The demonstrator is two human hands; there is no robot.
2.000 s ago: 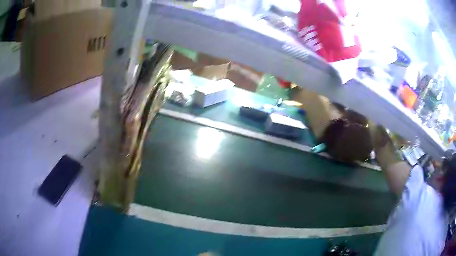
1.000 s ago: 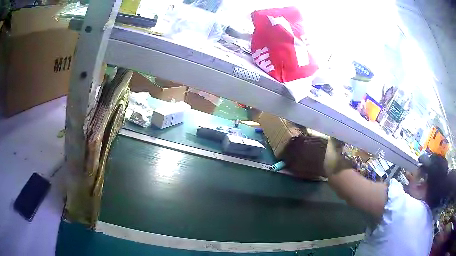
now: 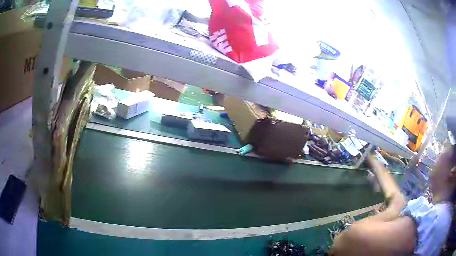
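Neither of my hands is in the picture. Nearest in front of me is the dark green conveyor belt (image 3: 200, 195) between pale rails, with a bright reflection at its left. A tangled black heap of cables (image 3: 286, 247) lies on the green bench (image 3: 150, 247) at the bottom edge, partly cut off. Across the belt, a white box (image 3: 134, 104), a dark item (image 3: 176, 119) and another white box (image 3: 208, 131) lie on a green surface.
A grey-white post (image 3: 47, 115) with worn cardboard (image 3: 67, 150) stands left. An overhead shelf (image 3: 165, 59) bears a red bag (image 3: 242, 32). An open brown carton (image 3: 277, 137) stands beyond the belt. Another person's arm (image 3: 387, 187) reaches over at right. A phone (image 3: 12, 198) lies far left.
The view has swung right, so the post, shelf and boxes sit further left. The other person's arm has moved away from the brown carton to the right. More of the black heap shows.
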